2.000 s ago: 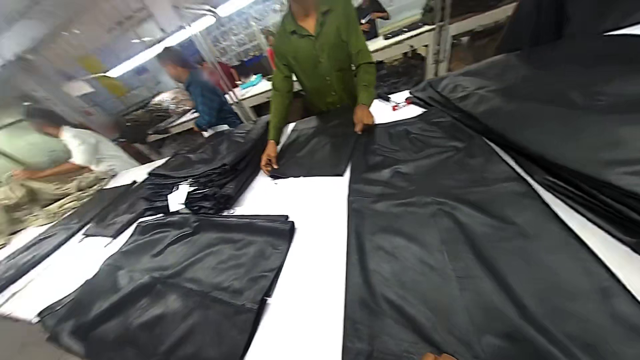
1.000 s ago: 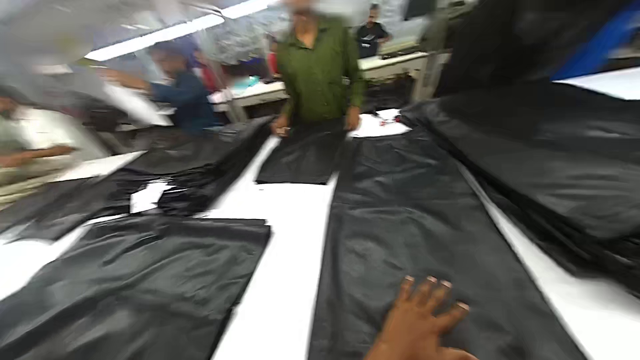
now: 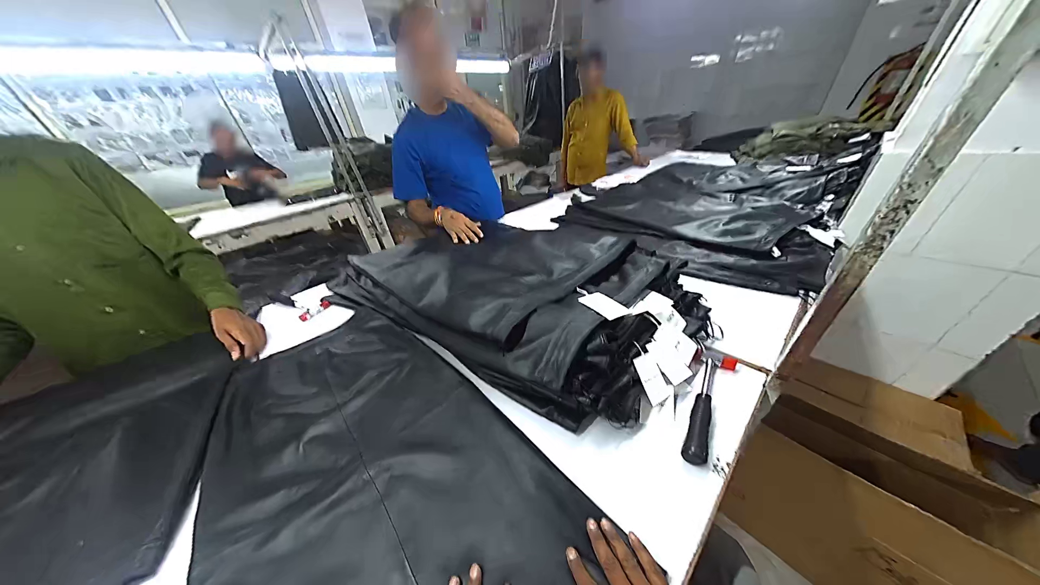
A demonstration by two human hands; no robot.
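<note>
A black leather-like garment piece lies flat on the white table in front of me. My right hand rests on its near right edge with the palm down and the fingers a little apart. Only the fingertips of my left hand show at the bottom edge, over the same piece; the rest is out of frame. Another black piece lies to the left, its edge close beside. Past the right edge of my piece is a stack of folded black garments with white tags.
A hammer with a black grip lies near the table's right edge. Open cardboard boxes stand below. More black garments lie farther back. A co-worker in green and one in blue stand across the table.
The view has swung far to the right. The hammer and the co-worker in blue are now in view. One of my hands was on the black piece a second ago; now parts of both show.
</note>
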